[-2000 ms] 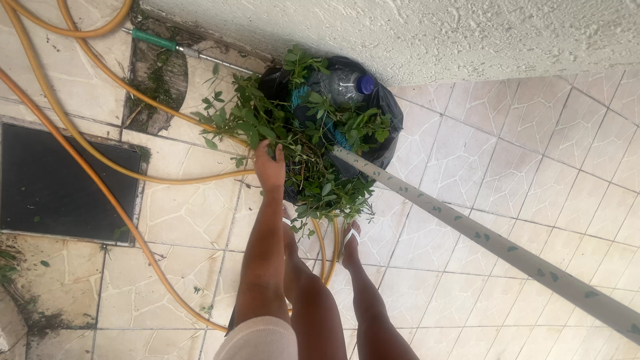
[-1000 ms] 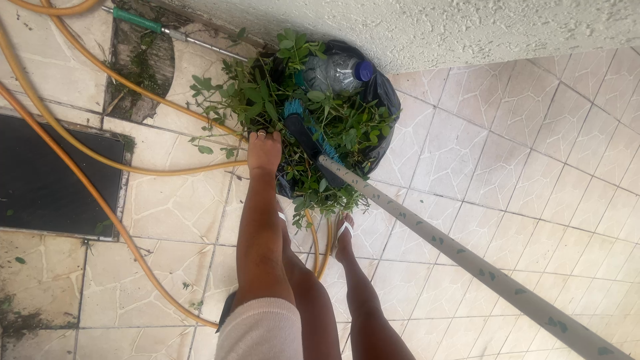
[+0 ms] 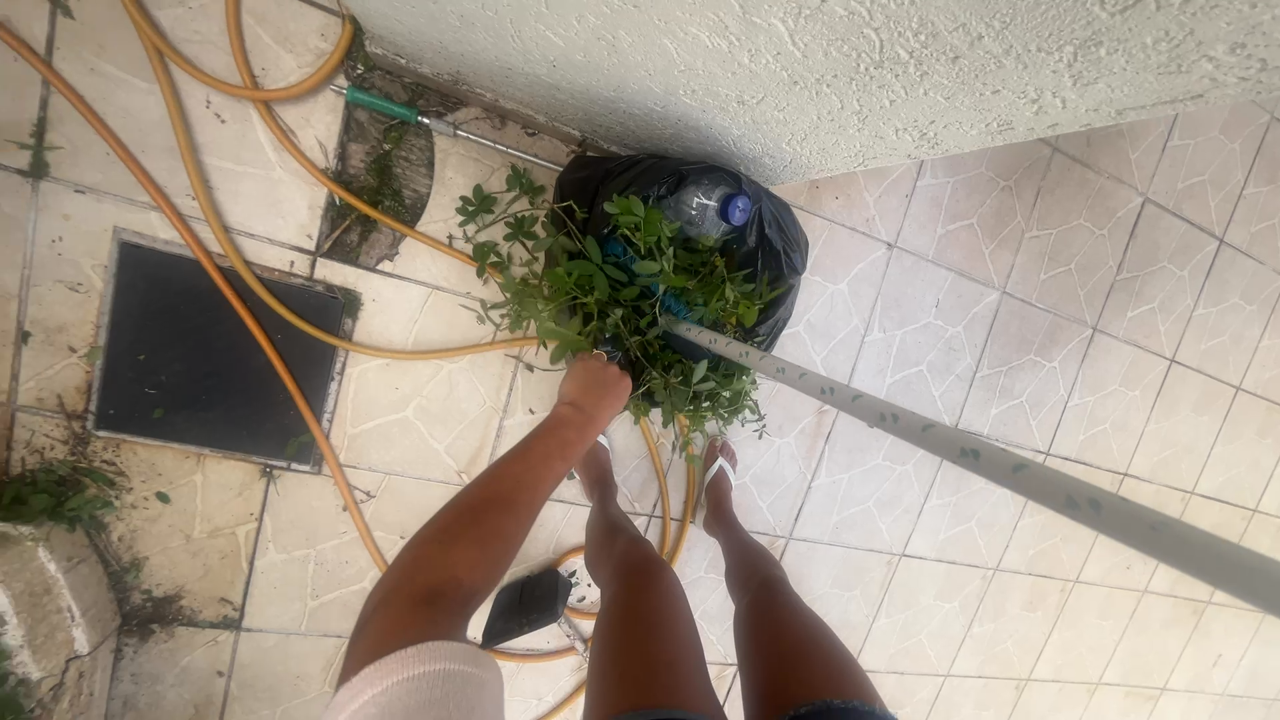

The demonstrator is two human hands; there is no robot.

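My left hand (image 3: 595, 388) is closed at the near left edge of a black plastic bag (image 3: 785, 250), with a bit of dark plastic showing at its fingers. Leafy green cuttings (image 3: 590, 280) fill the bag and spill over its rim. A clear plastic bottle (image 3: 695, 210) with a blue cap lies among them on the far side. The patterned handle of a broom (image 3: 870, 405) slants from the right edge into the leaves, where some blue bristles (image 3: 620, 255) show; its head is mostly hidden. My right hand is out of view.
A textured wall (image 3: 860, 90) stands behind the bag. Yellow hose (image 3: 210, 240) loops over the tiles and a dark floor cover (image 3: 215, 350). A green-handled metal rod (image 3: 385, 104) lies along the wall. A black dustpan (image 3: 528, 605) is beside my legs.
The broom's dark head, plainly visible on the leaves one second ago, is now mostly hidden among them. My left hand, looser on the leaves two seconds ago, is now closed at the bag's edge.
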